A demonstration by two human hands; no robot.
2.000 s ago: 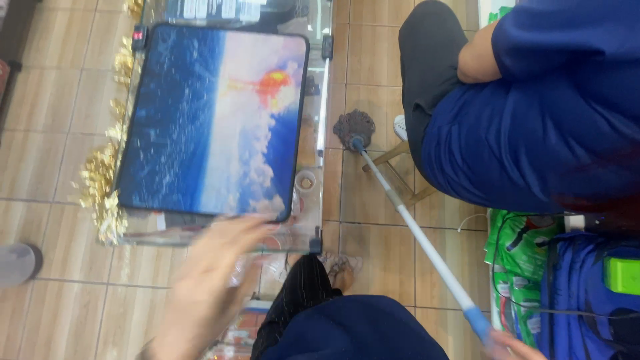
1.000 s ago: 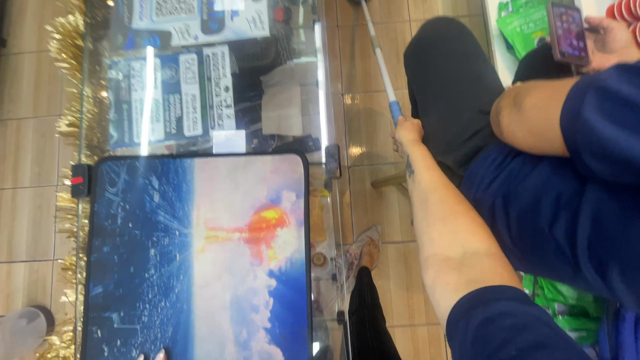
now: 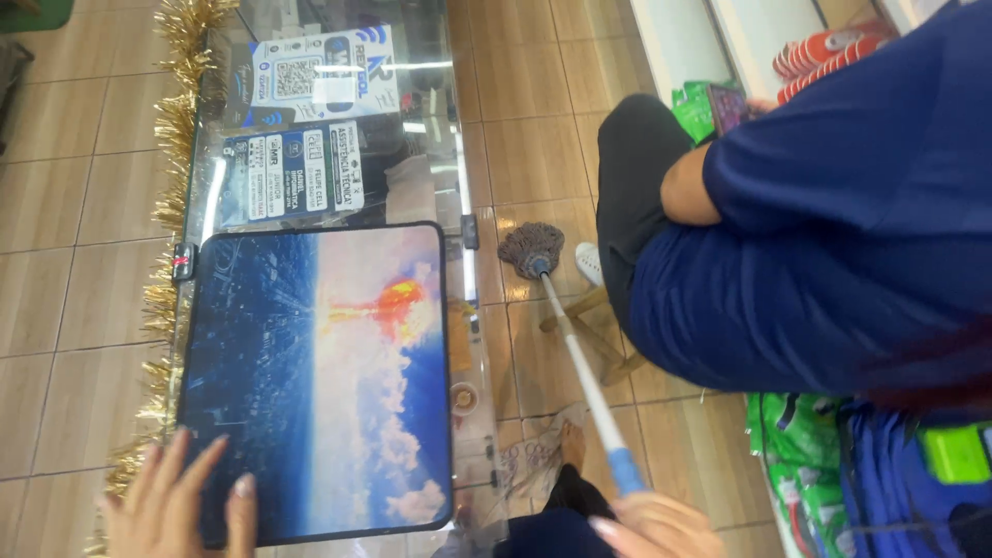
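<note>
My right hand grips the blue end of a string mop's white handle. The grey mop head rests on the tiled floor between the glass counter and a seated person. My left hand has its fingers spread over the lower left corner of a desk mat printed with a sky and a fiery cloud; whether the fingertips press on it cannot be told. The mat lies on the glass counter.
A seated person in a blue shirt holds a phone close on the right, on a wooden stool. Gold tinsel runs along the counter's left edge. Green packages lie at lower right; printed cards show beyond the mat.
The mop head, at the top edge of view one second ago, is now beside the seated person's shoe. My left hand shows more fully over the mat's corner. The view has shifted.
</note>
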